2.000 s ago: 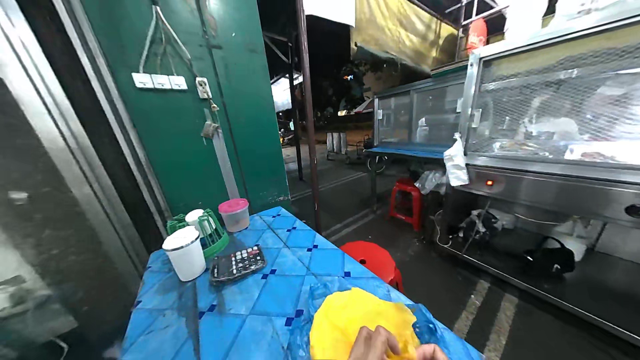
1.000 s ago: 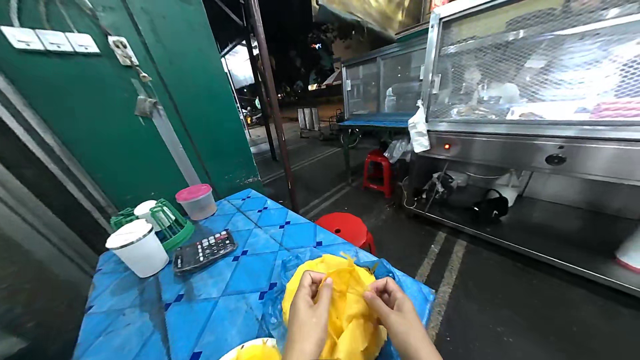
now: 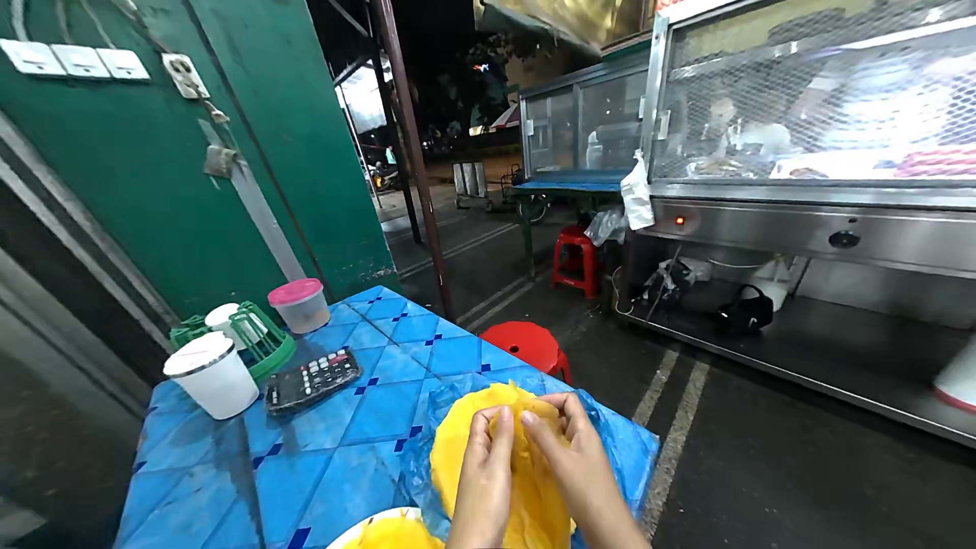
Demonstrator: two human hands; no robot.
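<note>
Thin, soft yellow sheets (image 3: 457, 435), stacked in a loose pile, lie on a crumpled blue plastic bag (image 3: 419, 450) at the near edge of the table. My left hand (image 3: 488, 473) pinches a yellow sheet between thumb and fingertips. Close at its right, my right hand (image 3: 572, 450) pinches the same yellow material. The fingertips of both hands nearly meet over the pile. A white plate (image 3: 366, 526) holding more yellow sheets is partly cut off at the bottom edge, left of my left hand.
A blue tiled-pattern tablecloth (image 3: 313, 480) bears a calculator (image 3: 313, 380), a white container (image 3: 213, 375), a green rack (image 3: 267, 347) and a pink-lidded tub (image 3: 300, 305). Beyond the table are a red stool (image 3: 522, 345), another red stool (image 3: 576, 263) and a steel food cart (image 3: 778, 229).
My hands, farther apart over the yellow pile one second ago, have come close together. Two seconds ago the plate was out of view. The view has swung rightward and down since then.
</note>
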